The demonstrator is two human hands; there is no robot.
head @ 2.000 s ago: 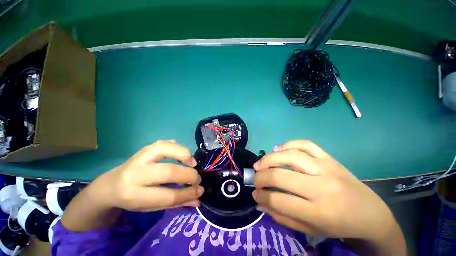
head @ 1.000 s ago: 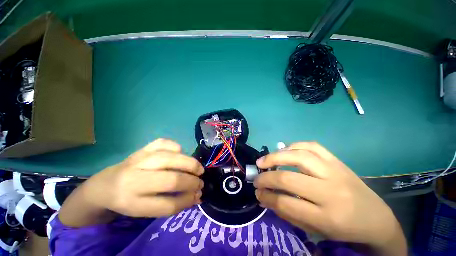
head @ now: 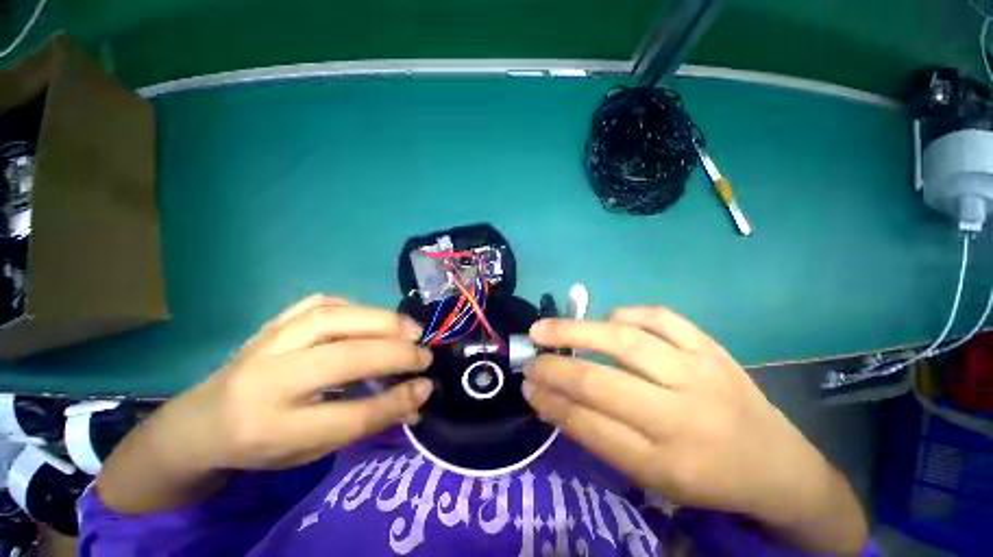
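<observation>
The opened camera body (head: pixel 479 419), black inside with a white rim, sits at the bench's front edge against my purple shirt. Its black camera head (head: pixel 457 261) is folded open beyond it, showing a circuit board and red, blue and white wires. A pale ring hub (head: pixel 482 380) and a silver cylinder (head: pixel 523 349) show inside. My left hand (head: pixel 327 375) has its fingertips at the housing's left side. My right hand (head: pixel 621 381) has its fingertips at the right side by the cylinder. Both hands grip the housing's sides; any thin lead between the fingertips cannot be made out.
A carton (head: pixel 93 207) with camera parts stands at the left. A bundle of black leads (head: pixel 640 149) and a white-orange stick (head: pixel 724 194) lie near the metal post. Another camera unit (head: pixel 960 169) is at the right, blue crate (head: pixel 942 479) below. White-and-black units (head: pixel 49 479) are lower left.
The view has shifted, so the bench things appear further left and the right-hand camera unit shows more. A white stick end shows more beside my right fingers. Both hands remain at the housing.
</observation>
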